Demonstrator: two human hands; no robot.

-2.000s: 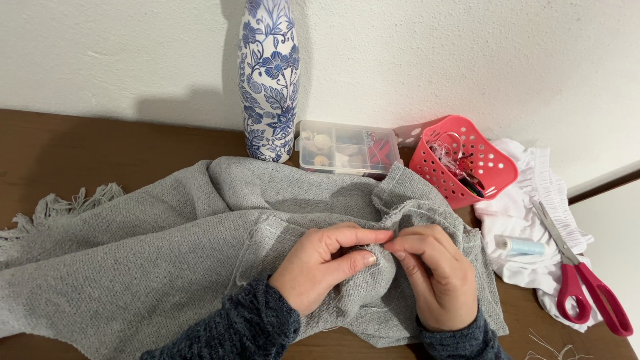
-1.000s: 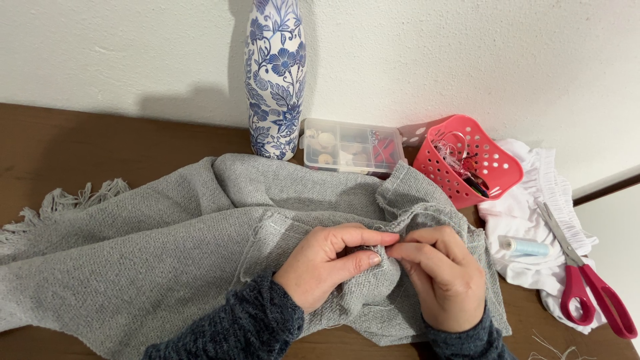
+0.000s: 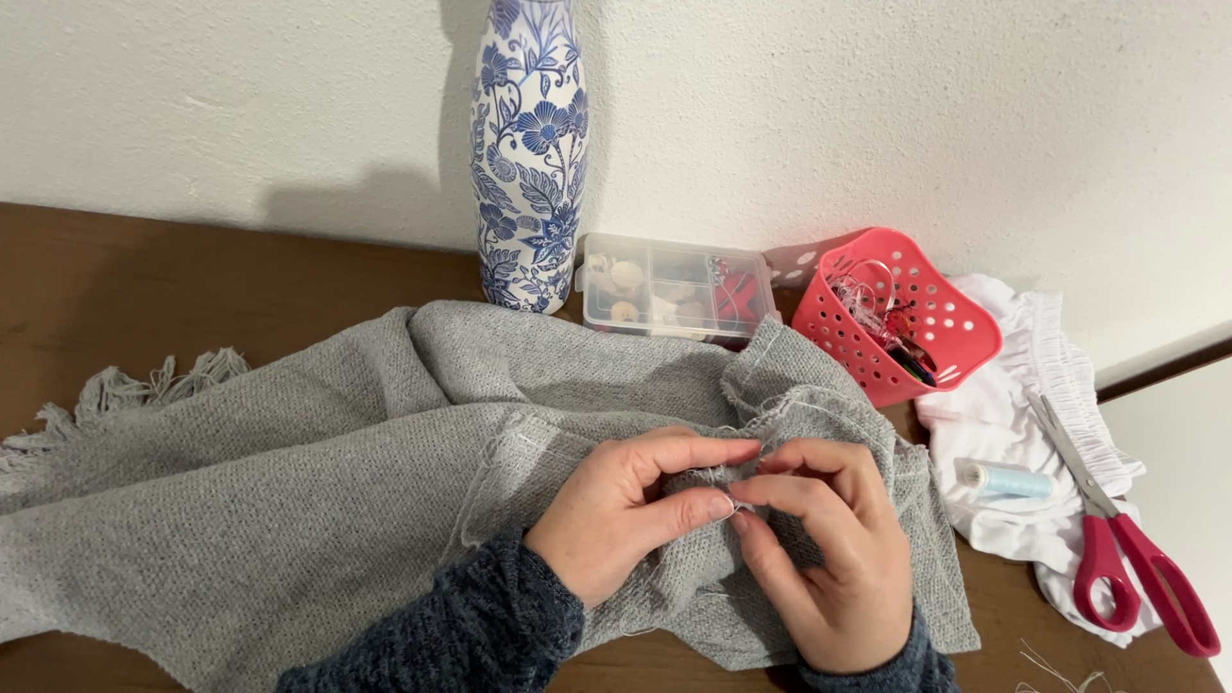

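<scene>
A grey woven cloth (image 3: 289,500) with a fringed edge at its left end lies in folds over the table, with light stitching along its hems. My left hand (image 3: 635,505) pinches a fold of it between thumb and index finger. Close by on the right, my right hand (image 3: 833,539) has its thumb and index fingertips together at the same fold, where a thin thread shows. Whether a needle is between those fingertips cannot be told.
Behind the cloth stand a blue-and-white floral bottle (image 3: 531,164), a divided plastic box (image 3: 674,289) of buttons and a coral perforated basket (image 3: 890,318). To the right, a white gathered cloth (image 3: 1001,375) bears a light-blue thread spool (image 3: 1011,481) and red-handled scissors (image 3: 1107,539). Loose threads lie front right.
The fingers of my right hand have shifted at the fold, and its thumb now shows below the index finger. My left hand still holds the cloth at about the same place.
</scene>
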